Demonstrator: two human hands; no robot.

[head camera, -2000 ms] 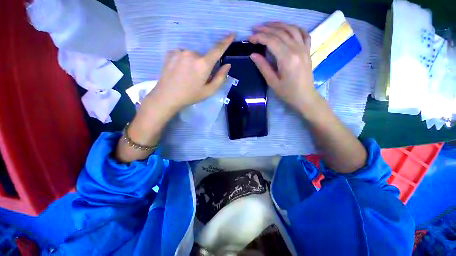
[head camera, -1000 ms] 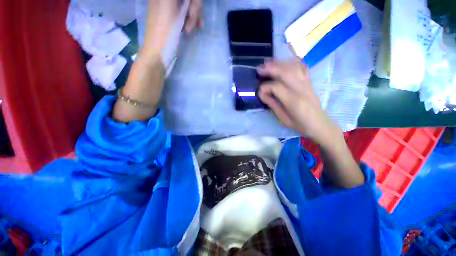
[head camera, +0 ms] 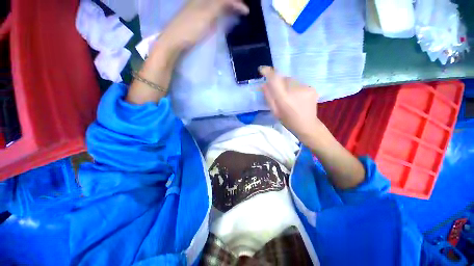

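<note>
A black glossy smartphone (head camera: 250,49) lies on the white ribbed mat (head camera: 322,62), its top end cut off by the frame's upper edge. My right hand (head camera: 291,98) is at the phone's lower right corner, its fingertips touching or just over the edge. My left hand (head camera: 200,23) is blurred at the phone's upper left, fingers reaching toward it. I cannot tell whether either hand holds a thin film. The squeegee (head camera: 306,13), with white, yellow and blue bands, lies to the right of the phone, partly cut off.
Crumpled white wipes (head camera: 112,44) lie left of the mat. Red phone trays (head camera: 57,72) stand at far left. A white film stack (head camera: 392,18) and a crumpled clear plastic heap (head camera: 442,31) are at upper right. Empty red trays (head camera: 416,140) sit below the bench at right.
The view has tipped, so bench things sit higher. My left hand has come back from upper left toward the phone. My right hand has shifted to the phone's lower corner. The film seen earlier beside the phone is gone.
</note>
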